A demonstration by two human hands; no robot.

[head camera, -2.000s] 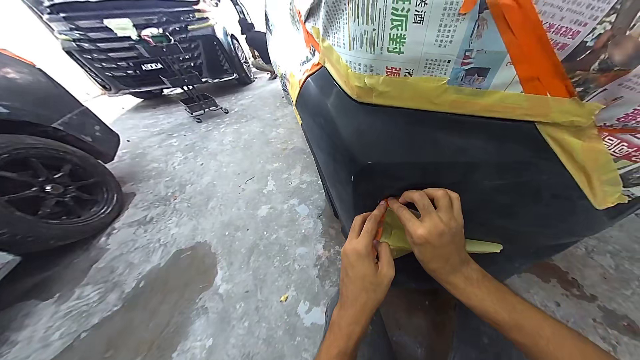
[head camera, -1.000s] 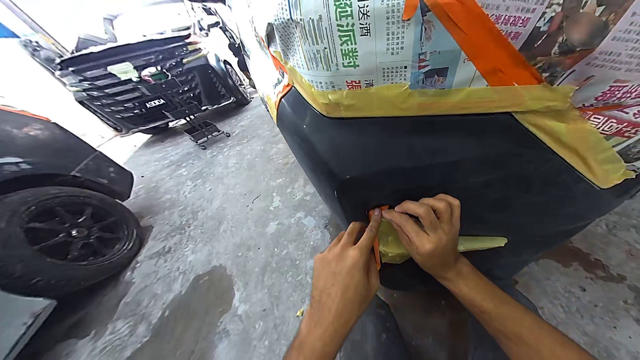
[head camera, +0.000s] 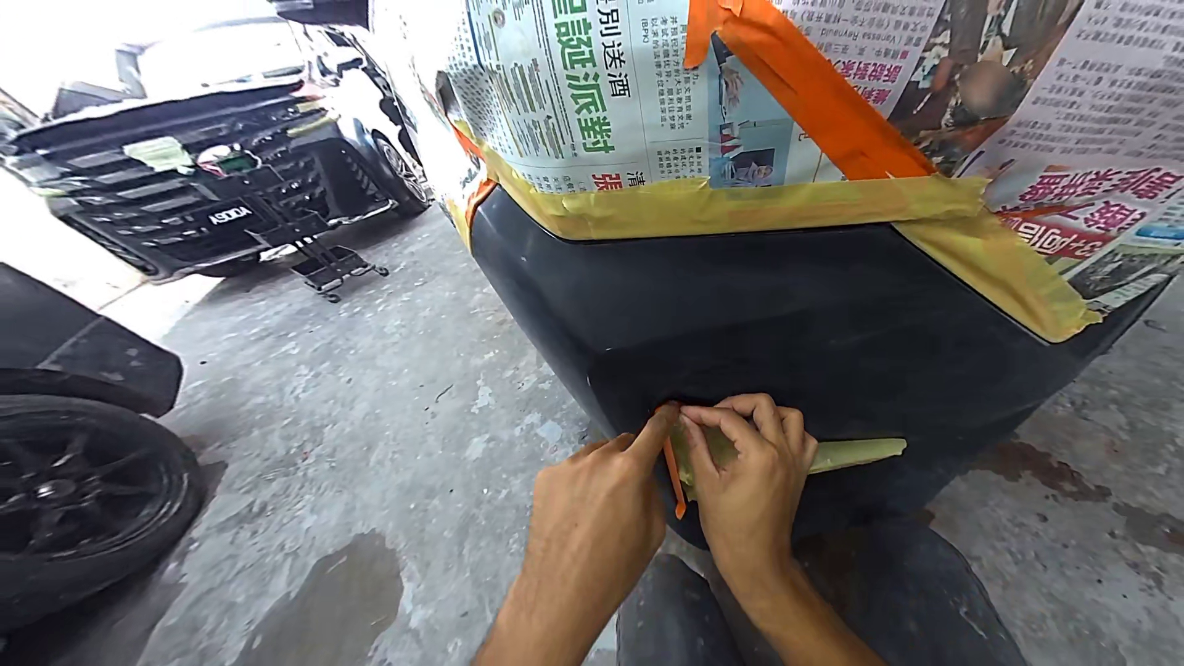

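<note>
My left hand (head camera: 601, 499) presses a fingertip at the top of a narrow strip of orange masking tape (head camera: 676, 476) on a dark car bumper (head camera: 740, 314). Close against it, my right hand (head camera: 754, 462) pinches at the same spot with thumb and forefinger; what lies between them is mostly hidden. Yellow masking tape (head camera: 856, 454) covers part of the bumper's lower recess and runs out to the right from under my right hand. The orange strip's lower end hangs down between my hands.
Newspaper (head camera: 638, 102), edged with yellow tape (head camera: 758, 205) and crossed by orange tape (head camera: 823, 97), covers the bodywork above. A black wheel (head camera: 83, 509) lies to the left on the stained concrete floor (head camera: 370, 416). Farther back stand a black wheeled stand (head camera: 319, 254) and a car (head camera: 231, 176).
My left forefinger has stretched out toward the top of the orange strip. The strip's lower end shows more plainly below my fingers. My right hand stays at the same spot.
</note>
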